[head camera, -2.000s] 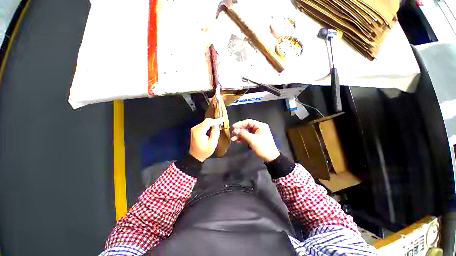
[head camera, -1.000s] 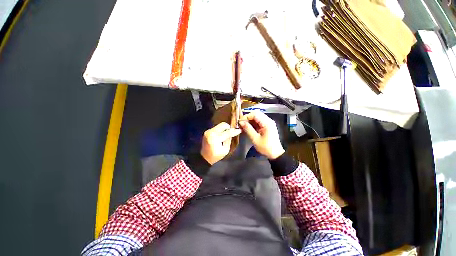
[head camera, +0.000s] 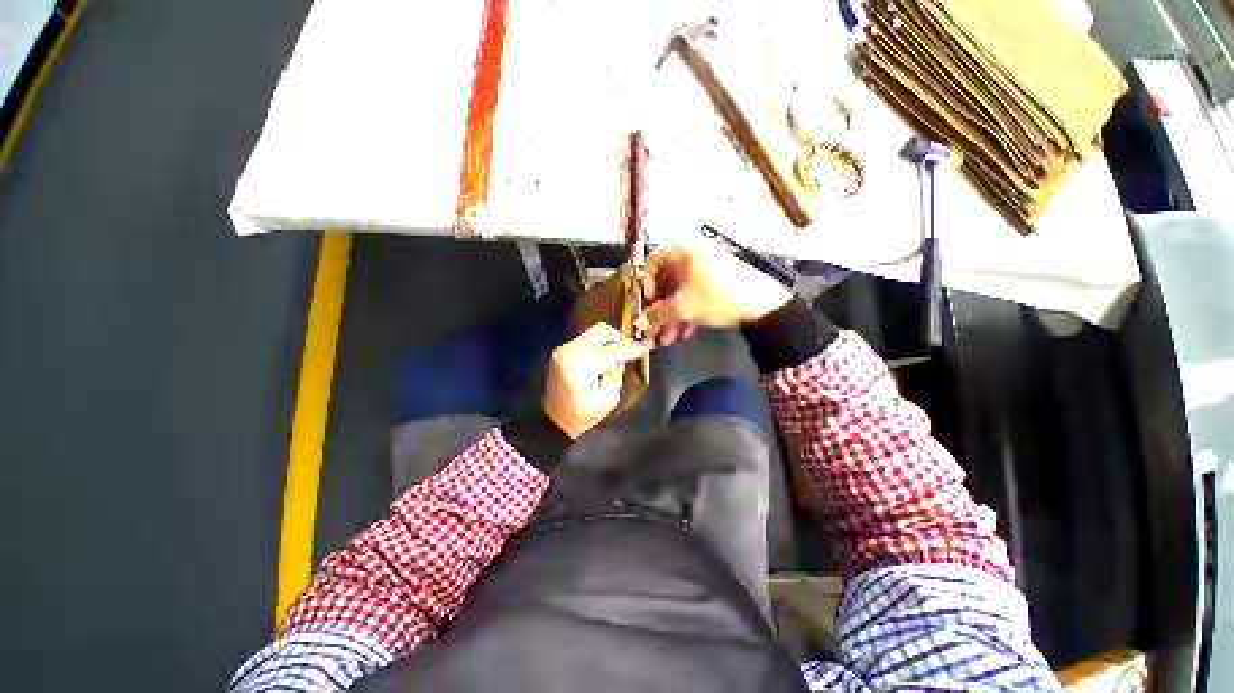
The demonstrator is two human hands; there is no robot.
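Observation:
A tan-brown bag piece (head camera: 636,385) hangs over the lap at the table's edge, around the outer end of a narrow bar anvil. The bar's dark red-brown inner end (head camera: 635,183) lies on the table. My left hand (head camera: 587,381) grips the bag piece's near part from the left. My right hand (head camera: 683,291) is at the bag piece's right side, fingers bent against its edge near the bar. Whether it holds a small fitting cannot be seen. The fingertips of both hands are close together and hide part of the edge.
A wooden-handled claw hammer (head camera: 742,125) lies right of the bar, beside a dish of gold bits (head camera: 828,171). A black-handled hammer (head camera: 931,244) hangs over the table edge. A thin dark tool (head camera: 748,255) lies at the edge. Stacked bag pieces (head camera: 995,95) lie at right.
Since one second ago, my right hand has moved forward and turned so its wrist comes in from the right. My left hand has stayed nearly in place on the bag piece.

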